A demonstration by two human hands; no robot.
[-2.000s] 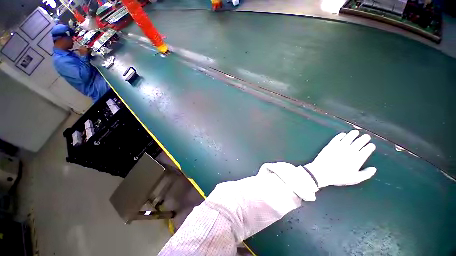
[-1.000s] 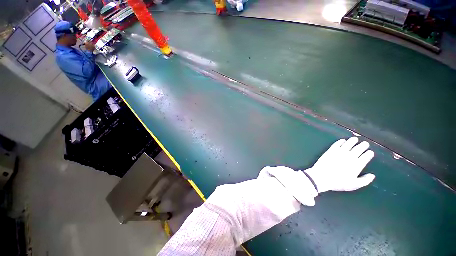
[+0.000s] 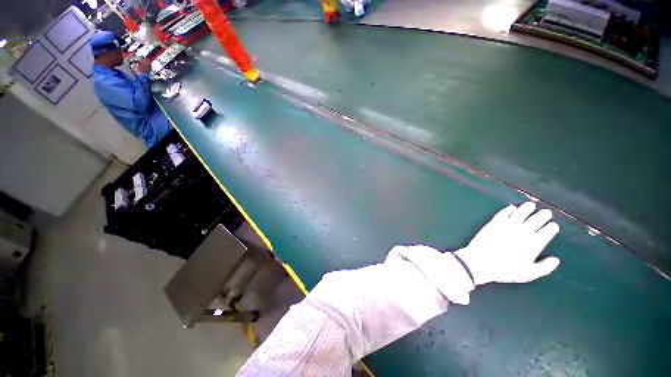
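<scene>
My left hand (image 3: 513, 247), in a white knit glove, lies palm down on the green bench mat (image 3: 353, 199) at the right of the view. Its fingers are spread and its thumb points right. It holds nothing. The fingertips are close to the long worn seam (image 3: 441, 158). The arm wears a pale pinkish sleeve and comes in from the bottom edge. A dark band is at the wrist. My right hand is out of the picture.
A small black object (image 3: 204, 112) lies at the far left bench edge. Behind it stands a person in blue (image 3: 125, 96). An orange-red wrapped upright (image 3: 226, 38) meets the bench. A black bin (image 3: 165, 195) and metal stool (image 3: 207, 274) are below. A board tray (image 3: 588, 33) is top right.
The camera view has shifted slightly, so the bench and the far person appear a little further right. My left hand stays spread at nearly the same place on the mat.
</scene>
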